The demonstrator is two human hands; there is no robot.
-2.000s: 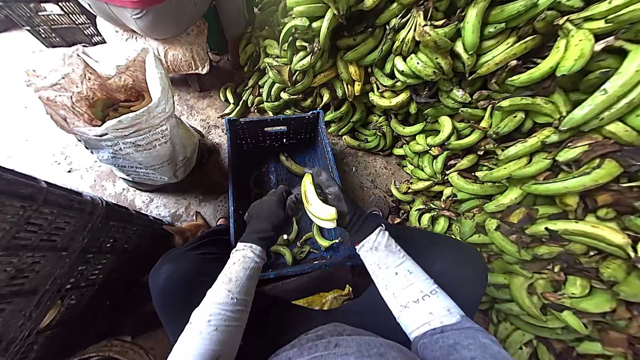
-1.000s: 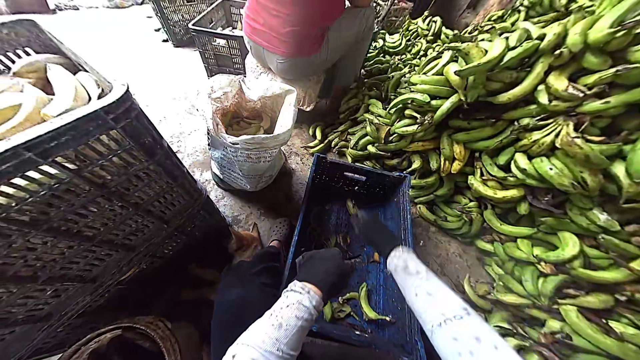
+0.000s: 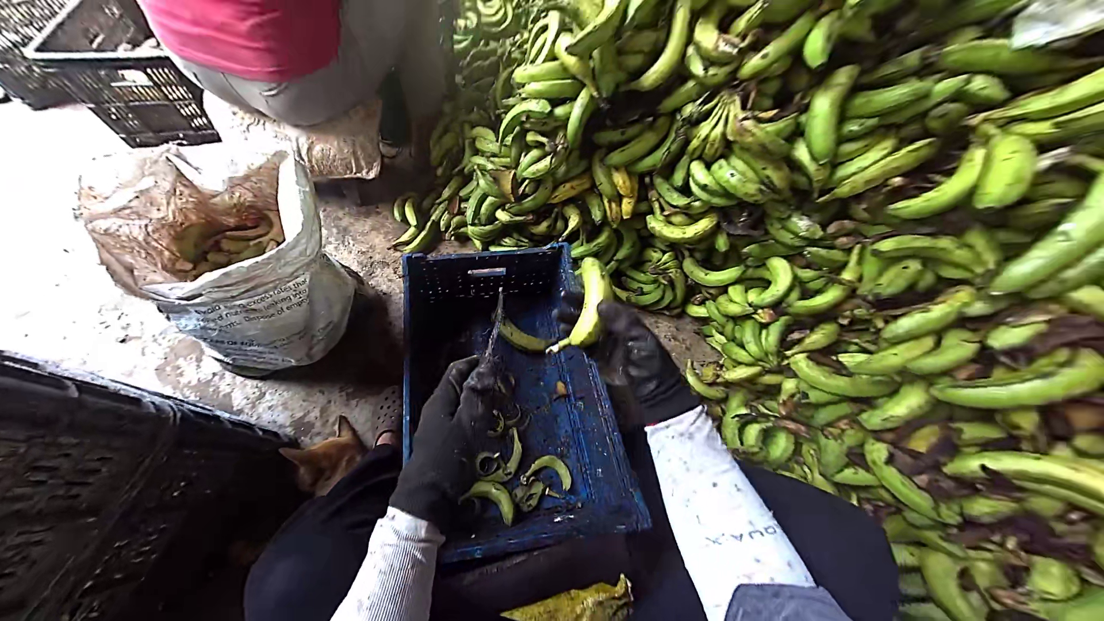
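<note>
My right hand (image 3: 634, 358), in a dark glove, grips a green plantain (image 3: 592, 302) over the right side of a blue plastic crate (image 3: 604, 431). In my left hand (image 3: 453, 431), also gloved, is a knife (image 3: 494, 326) with its thin blade pointing up and away from me, a little left of the plantain and apart from it. Another plantain (image 3: 523, 337) lies in the crate behind the blade. Several small curved green pieces (image 3: 509, 479) rest in the crate's near end. The knife's handle is hidden by my left glove.
A large heap of green plantains (image 3: 828, 285) spreads along the right. An open white sack (image 3: 259, 315) stands at left, near a seated person in a red top (image 3: 250, 34). Black crates (image 3: 147, 95) are behind it. An animal's head (image 3: 328, 454) shows beside my leg, near a dark crate (image 3: 129, 483).
My right hand, which was down inside the blue crate, is now raised with a plantain in it. The view has swung to the right.
</note>
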